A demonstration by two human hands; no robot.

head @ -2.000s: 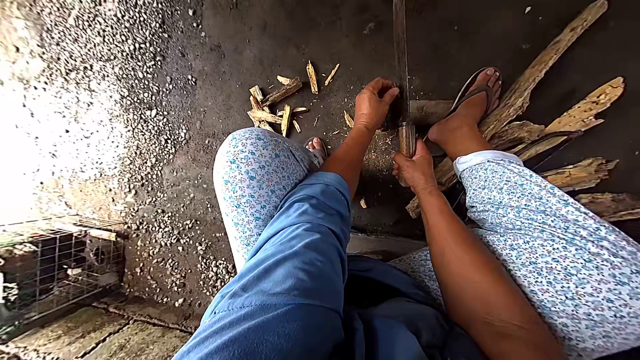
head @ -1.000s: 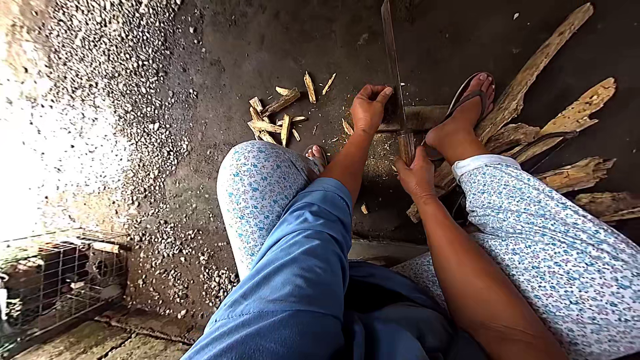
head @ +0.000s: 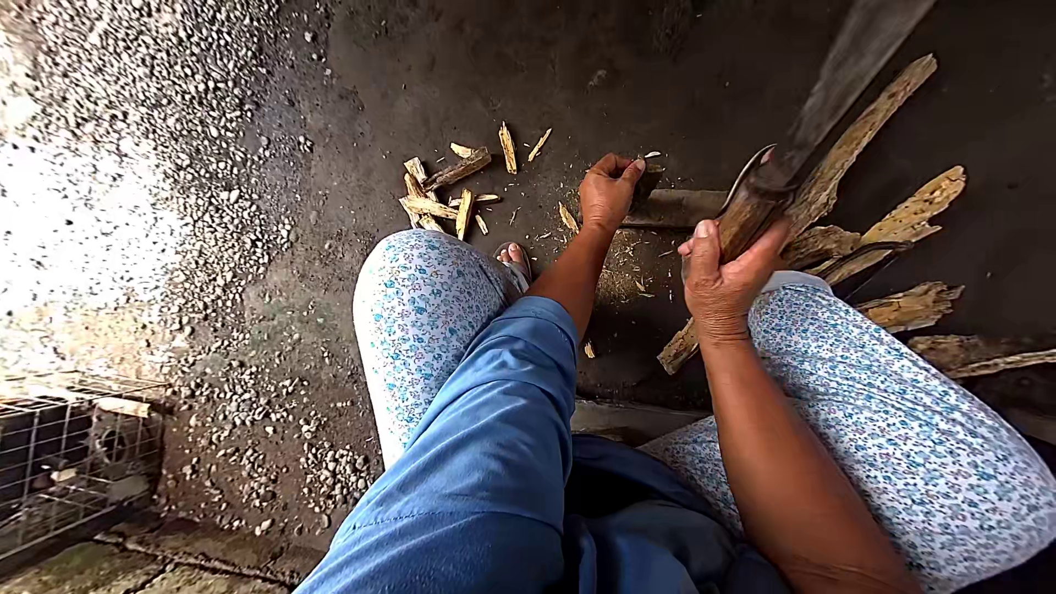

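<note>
My right hand (head: 730,276) grips the wooden handle of a machete (head: 841,91), raised with its blade toward the upper right. My left hand (head: 609,191) is at the near end of a wooden block (head: 681,208) on the ground, thumb and fingers pinched around a small dark piece of wood (head: 648,177), partly hidden by the fingers. Wood crumbs lie below that hand. Split wood pieces (head: 429,206) lie in a loose pile to the left, with a few slivers (head: 507,148) beside them.
Long rough wood pieces (head: 899,214) lie at the right, one (head: 681,346) running under my right hand. Sandaled feet are close by, one (head: 513,256) beside my left knee. Gravel (head: 223,148) spreads at the left, with a wire cage (head: 74,454) at the lower left.
My right hand has lifted the machete up and to the right, away from the wooden block where it was a second ago. My left hand has stayed near the block.
</note>
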